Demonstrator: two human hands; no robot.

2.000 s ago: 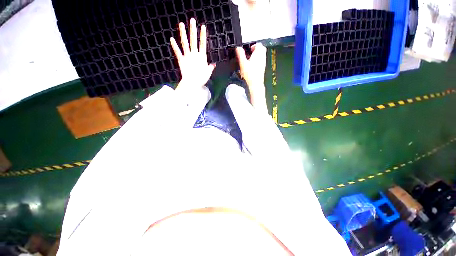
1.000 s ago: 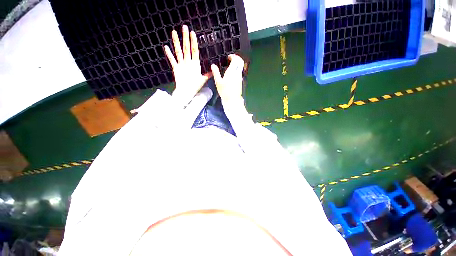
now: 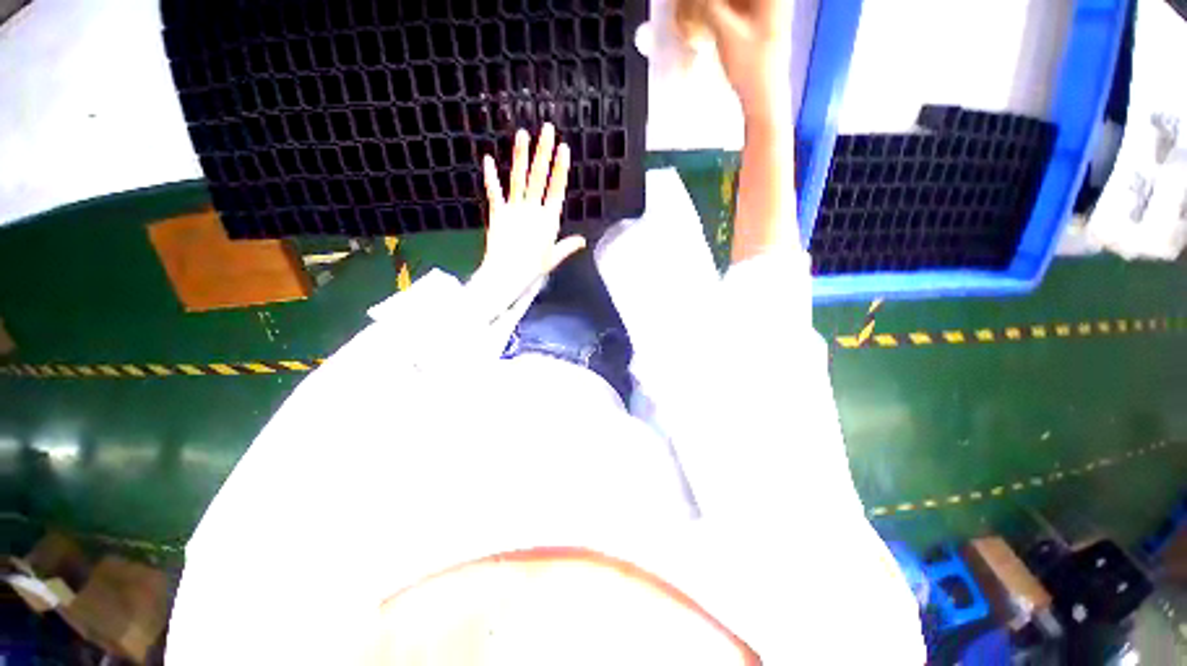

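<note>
The black housings [image 3: 378, 124] are packed edge to edge in a grid at the top left, with a strip of the black layout board [image 3: 630, 143] bare along their right edge. My left hand [image 3: 525, 215] lies flat with fingers spread over the near edge of the grid and holds nothing. My right hand [image 3: 724, 24] is at the top edge of the picture, over the white bench paper [image 3: 677, 111], right of the board. It is partly cut off and blurred, so whether it holds something cannot be told.
The blue crate [image 3: 931, 286] stands at the right, with black housings [image 3: 931, 195] in its near part and white liner [image 3: 963, 52] behind them. A printed white bag [image 3: 1146, 182] lies right of it. An orange-brown board [image 3: 228, 267] is at the left, over the green floor.
My right hand has left the board's near right corner and reached forward and right to the top edge. My left hand stays flat at the grid. The view has shifted, showing more of the crate.
</note>
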